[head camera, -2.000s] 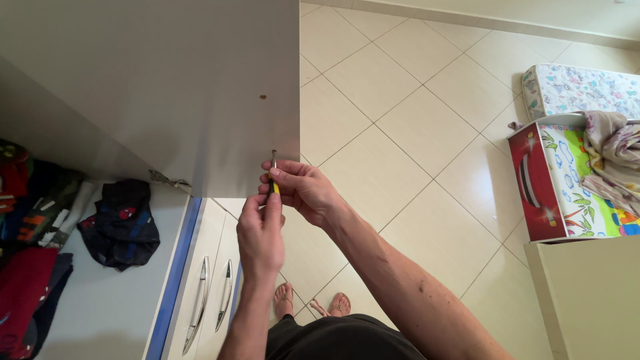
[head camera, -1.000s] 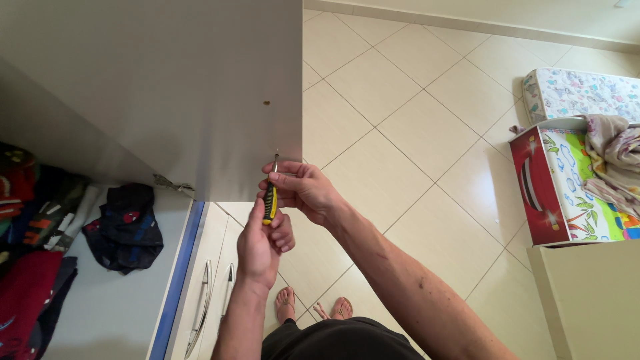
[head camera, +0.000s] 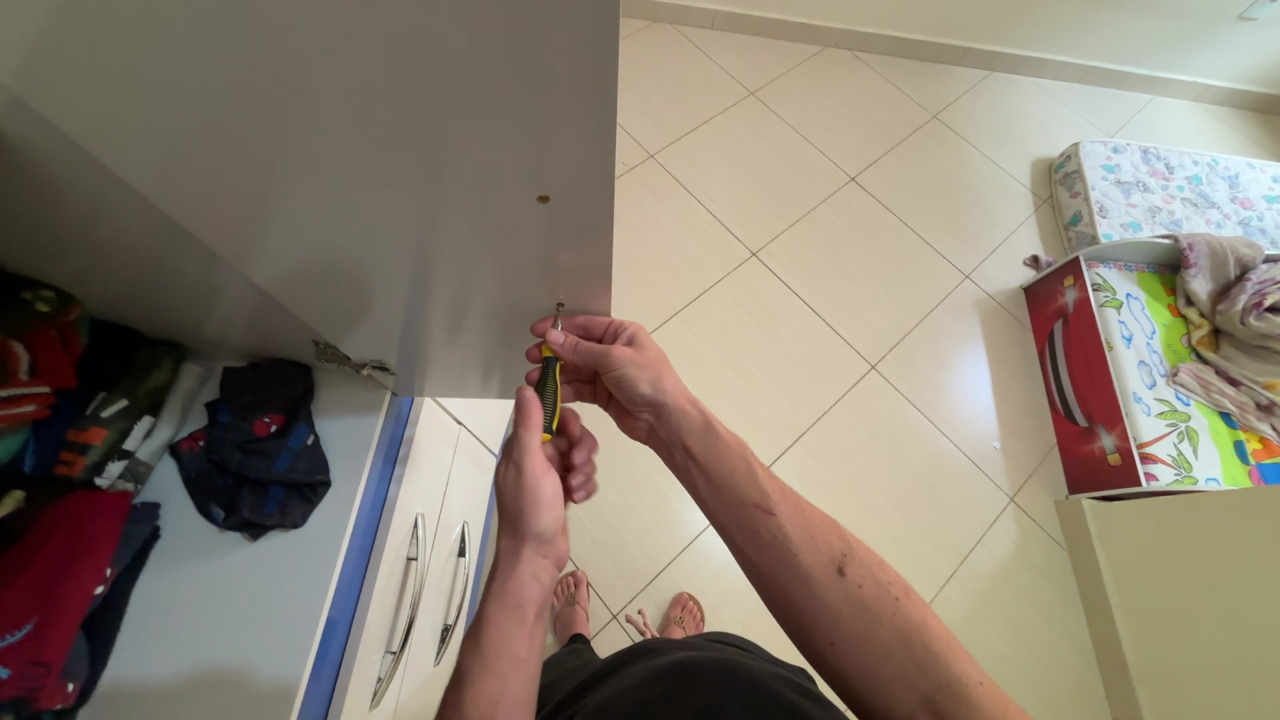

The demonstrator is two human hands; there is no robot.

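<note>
A screwdriver with a yellow and black handle (head camera: 548,393) points at a small screw (head camera: 560,306) near the lower right corner of a grey cabinet door (head camera: 460,230). My left hand (head camera: 540,470) is at the handle's lower end, thumb along it and the other fingers loosely curled. With thumb and fingers, my right hand (head camera: 605,370) holds the screwdriver around its shaft and the top of the handle, by the door's edge. Above the screw, a small hole (head camera: 543,199) shows in the door. Whether the tip sits in the screw cannot be told.
A metal hinge (head camera: 350,362) joins the door at left. Folded clothes (head camera: 70,560) and a dark garment (head camera: 258,445) lie on the shelf. Below are white fronts with metal handles (head camera: 405,610). At right stand a red child's bed (head camera: 1080,385) and a patterned mattress (head camera: 1170,195) on the tiled floor.
The yellow and black handle, mostly covered by my fingers two seconds ago, now shows between my hands. My left hand's fingers have loosened and shifted around it. My right hand stays near the screw.
</note>
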